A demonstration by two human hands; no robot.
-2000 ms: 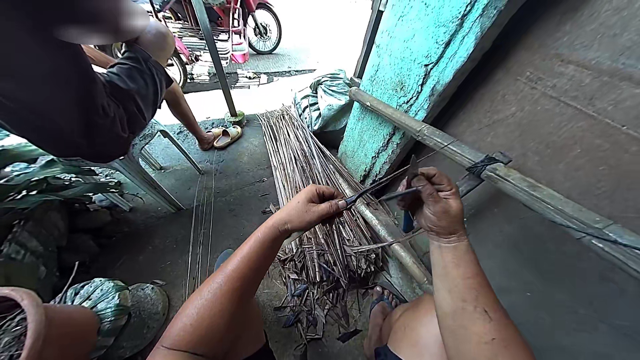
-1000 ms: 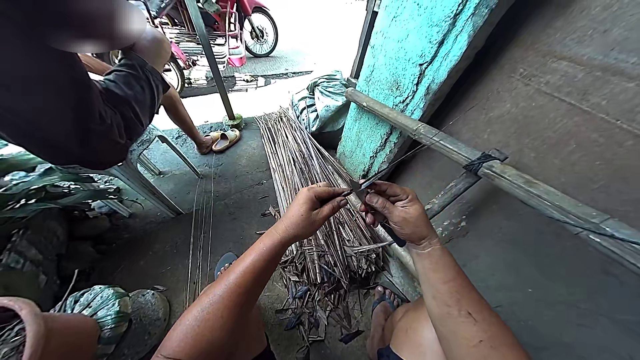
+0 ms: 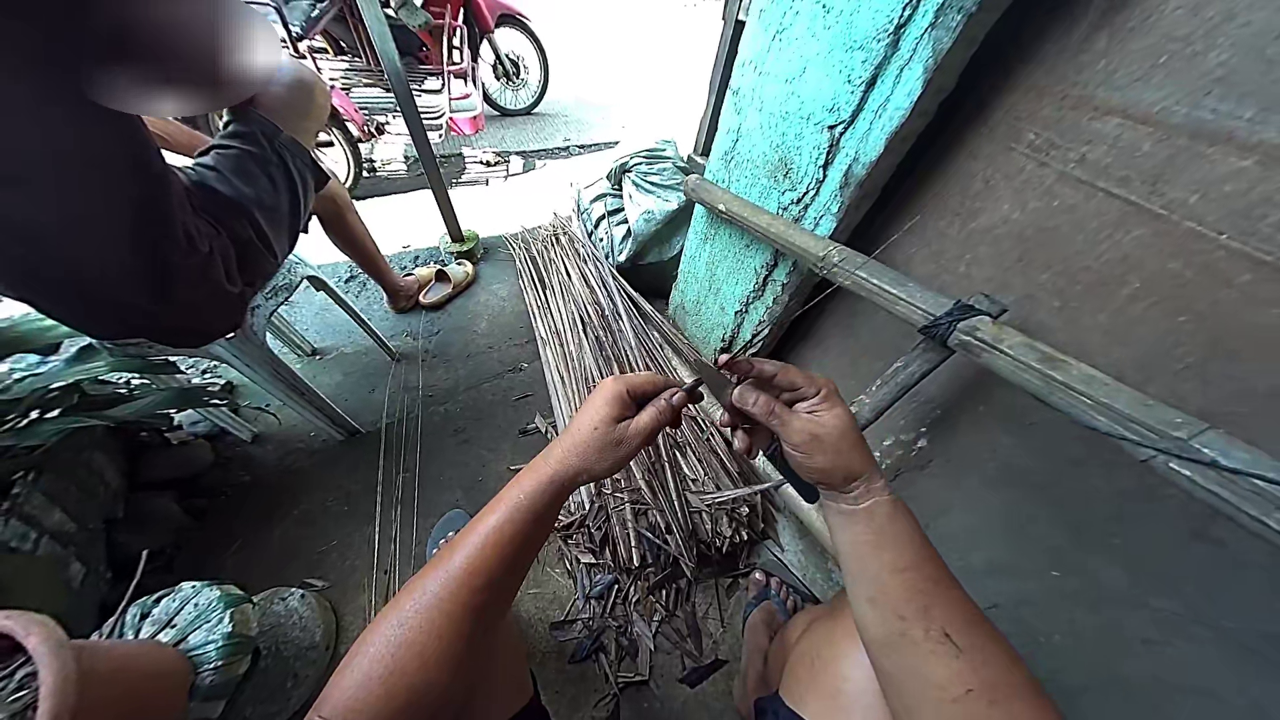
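My left hand (image 3: 625, 425) pinches the end of a thin dark stalk between thumb and fingers. Close on its right, my right hand (image 3: 800, 425) grips a knife, its blade (image 3: 714, 382) pointing up and left at the stalk and its dark handle (image 3: 792, 474) showing below the palm. A thin strand runs up and right from behind the right fingers. Below and beyond both hands, a large bundle of dry thin stalks (image 3: 610, 345) lies on the floor, with dark leafy scraps (image 3: 640, 610) at its near end.
A bamboo pole (image 3: 870, 280) with a tied crosspiece crosses at right, beside a turquoise post (image 3: 790, 130). A person sits on a plastic chair (image 3: 290, 380) at left. Several thin strips (image 3: 400, 470) lie on the floor. A pot (image 3: 110, 670) stands at lower left, a sack (image 3: 640, 205) behind the bundle.
Two seconds ago my hands were farther apart, with a long dark stalk between them; now they are close together at the blade. The seated person stays in place.
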